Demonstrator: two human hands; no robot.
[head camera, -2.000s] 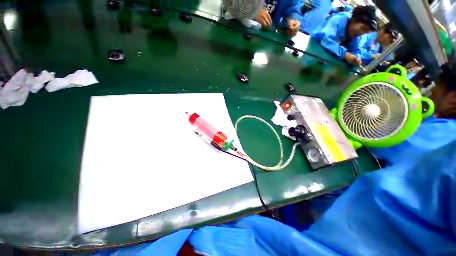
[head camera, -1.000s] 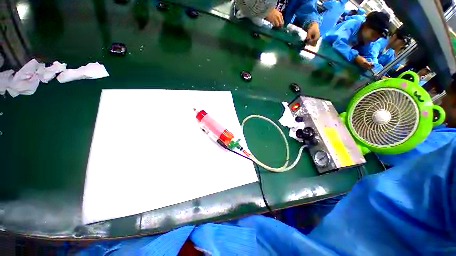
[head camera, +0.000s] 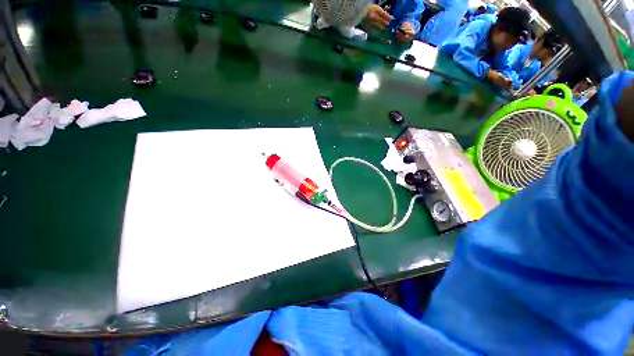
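The dispensing syringe (head camera: 292, 179), with a pink barrel and red end, lies on the white paper sheet (head camera: 215, 222) near its right edge. Its tip points to the upper left. Its green adapter (head camera: 320, 197) joins a pale air hose (head camera: 395, 201) that loops to the grey controller (head camera: 448, 177). A thin black cable (head camera: 361, 261) runs from beside the syringe over the bench edge. Neither of my hands is in view. Blue smock sleeves show along the bottom and at the right.
Crumpled white tissues (head camera: 49, 119) lie at the left. Black housings (head camera: 324, 103) are scattered over the green bench (head camera: 229, 90). A green frog-shaped fan (head camera: 525, 146) stands behind the controller, partly covered by a raised blue sleeve (head camera: 549, 243). People in blue smocks (head camera: 473, 45) work opposite.
A blue sleeve at the right has risen and now covers part of the green fan. The view has shifted slightly. The syringe still lies in the same place on the paper.
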